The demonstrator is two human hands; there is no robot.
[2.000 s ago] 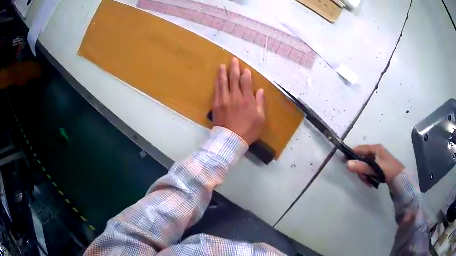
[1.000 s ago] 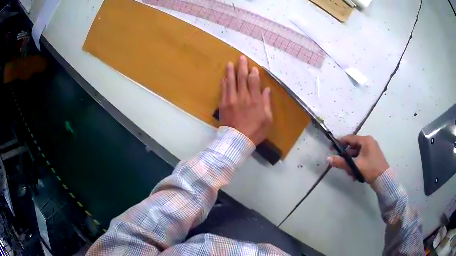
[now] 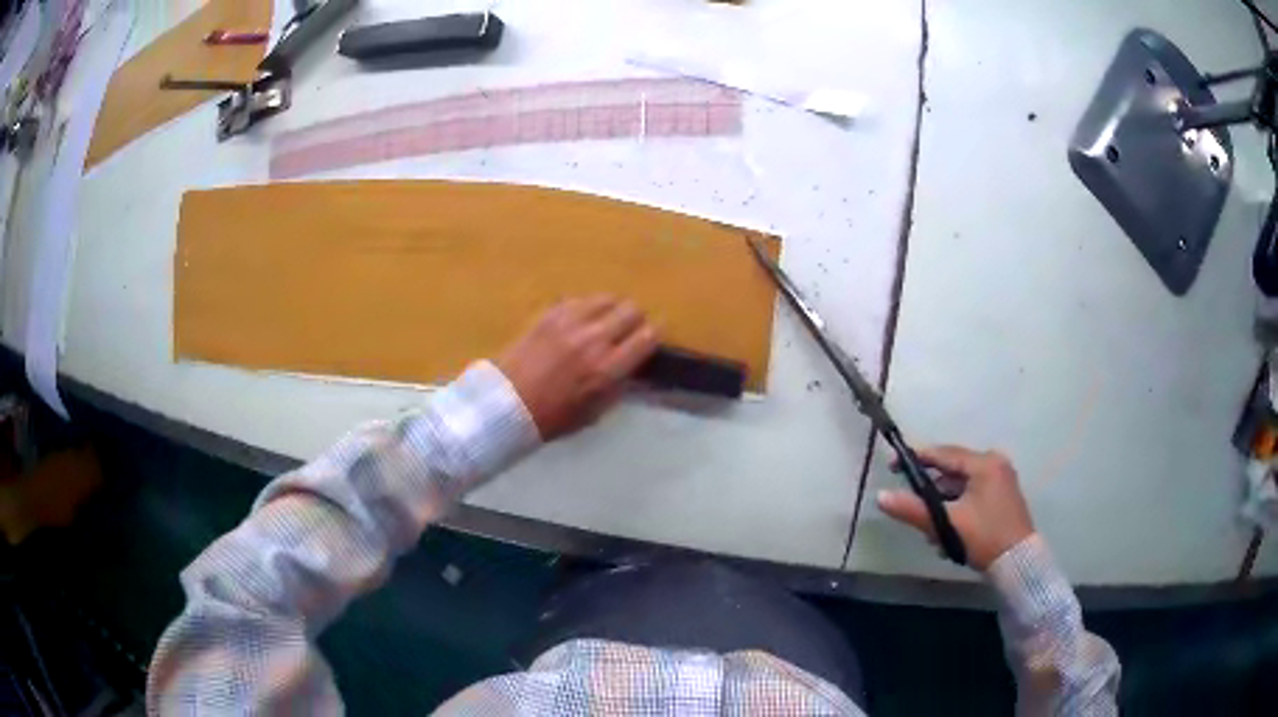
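The long tan-orange card pattern (image 3: 421,266) lies flat with thin white fabric edges showing along its rim. My left hand (image 3: 582,362), slightly blurred, has its fingers curled over the left end of a black pattern weight (image 3: 697,373) at the pattern's lower right edge; the hand hides that end. My right hand (image 3: 967,504) holds the tailor's shears (image 3: 872,404) by their black handles. The long blades look closed, with their tip over the pattern's upper right corner.
Beyond the pattern lie a pink-gridded ruler (image 3: 505,123), a second black weight (image 3: 421,37), a metal tool (image 3: 254,107), a red pen (image 3: 236,38) and a white strip (image 3: 834,104). A grey metal base plate (image 3: 1156,154) stands at upper right.
The view has turned, so the pattern lies more level. My left hand has drawn back from flat on the pattern to the weight. The shears have come off the curved edge to the right corner.
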